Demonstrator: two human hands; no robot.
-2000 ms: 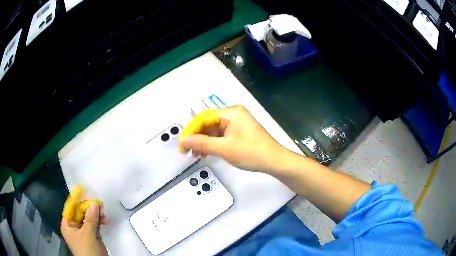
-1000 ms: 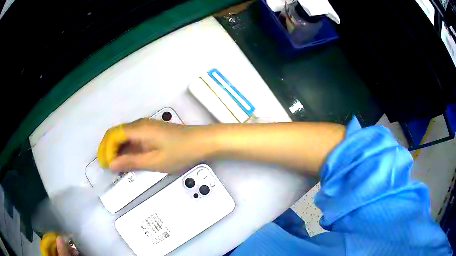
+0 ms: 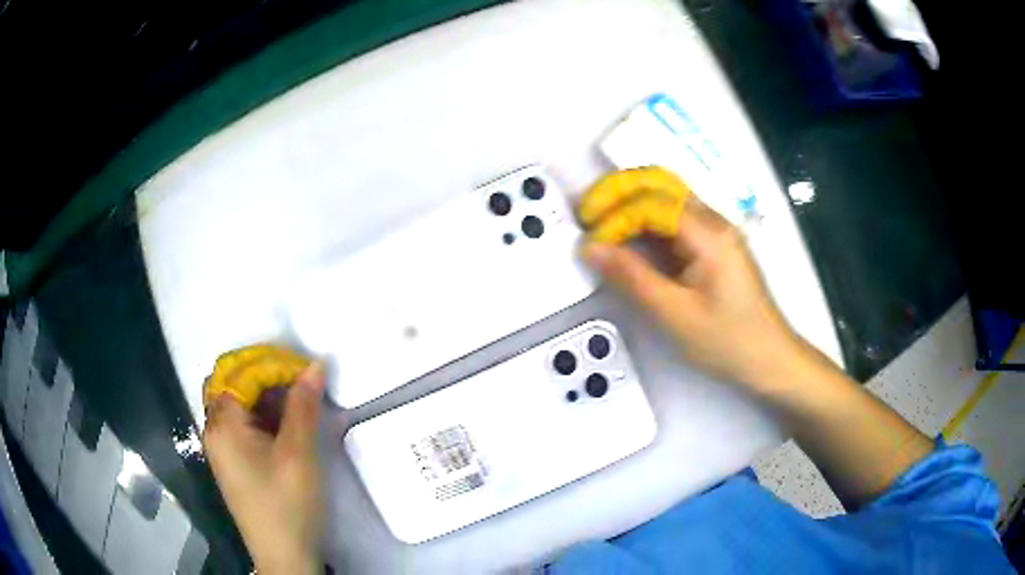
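Two white smartphones lie side by side on a white pad, camera ends to the right. The nearer phone (image 3: pixel 528 432) shows a printed label. The farther phone (image 3: pixel 537 253) shows its three lenses. A milky protective film (image 3: pixel 393 309) covers most of its back and hides any label; the film's edges are hard to make out. My left hand (image 3: pixel 264 432), with yellow finger cots, pinches the film at the lower left end. My right hand (image 3: pixel 686 270), also with yellow cots, pinches its other end beside the lenses. Whether the film touches the phone is unclear.
The white pad (image 3: pixel 371 124) lies on a dark green mat. A white block with a blue stripe (image 3: pixel 663 140) lies behind my right hand. Overlapping film sheets (image 3: pixel 84 489) are at the left. A blue box (image 3: pixel 871 79) is at the top right.
My left hand has come in from the lower left corner, bringing the film over the farther phone. My right hand has moved from above that phone to its camera end. The view has shifted.
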